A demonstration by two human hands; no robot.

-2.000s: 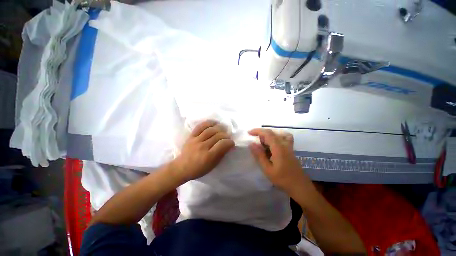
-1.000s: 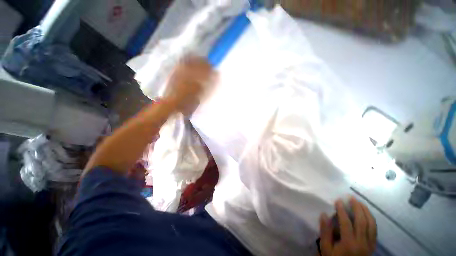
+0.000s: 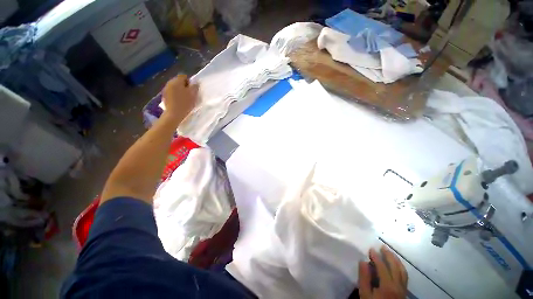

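Observation:
My left hand is at the outer edge of the stack of white cut pieces at the table's left side. Its fingers are curled at the edge; whether they pinch a piece cannot be told. My right hand, cut off by the bottom edge, lies by the right side of the white garment, fingers slightly bent; whether it holds cloth is unclear. The garment lies bunched on the table and runs down toward my lap. The sewing machine head stands to the right, with no hand near its needle.
A blue tape patch lies beside the stack. White cloth hangs over a red basket at the lower left. A brown board at the back bears white and blue pieces. A white box with a red logo stands at the upper left.
The view has swung left and up. My left hand has left the garment and reached to the stack's outer edge. My right hand has moved from the garment's seam area to its right side.

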